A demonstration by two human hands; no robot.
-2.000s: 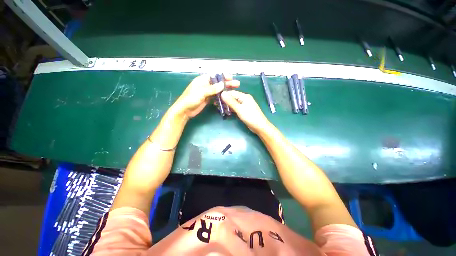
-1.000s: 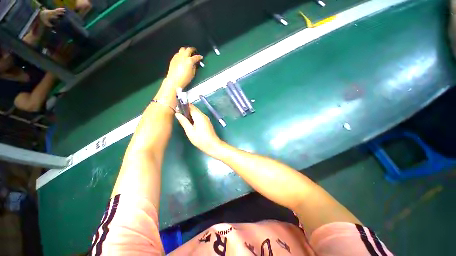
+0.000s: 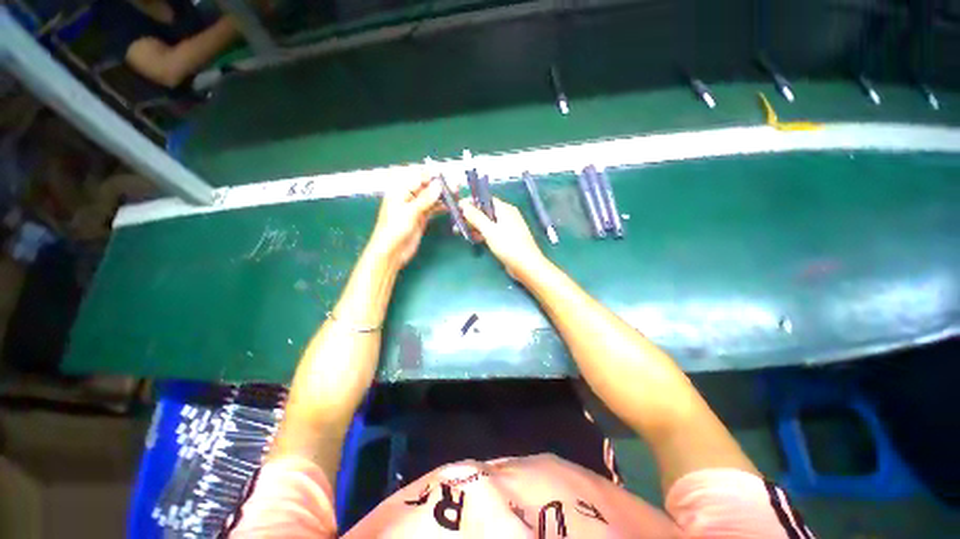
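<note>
My left hand (image 3: 408, 216) holds one dark pen-shaped unit (image 3: 455, 208) by its upper part, slanted, over the near side of the white strip. My right hand (image 3: 500, 232) grips a small bunch of dark units (image 3: 481, 195) upright beside it. The lower end of the left unit is close to the right fingers; whether they touch is unclear. To the right, one grey-purple unit (image 3: 541, 208) lies alone and three more (image 3: 601, 202) lie side by side on the green bench (image 3: 674, 253). A small black piece (image 3: 470, 324) lies near the bench's front edge.
Beyond the white strip (image 3: 347, 187), spaced units (image 3: 562, 93) lie on the dark green belt (image 3: 421, 116), with a yellow strip (image 3: 784, 120) at its edge. A grey post (image 3: 111, 121) stands left. A blue crate of units (image 3: 147, 463) and a blue stool (image 3: 795, 447) are below. Another person's arm (image 3: 184, 58) shows upper left.
My left hand has come back from over the belt to beside my right hand and now holds a unit. The right hand still grips the bunch. The camera view has turned and shifted.
</note>
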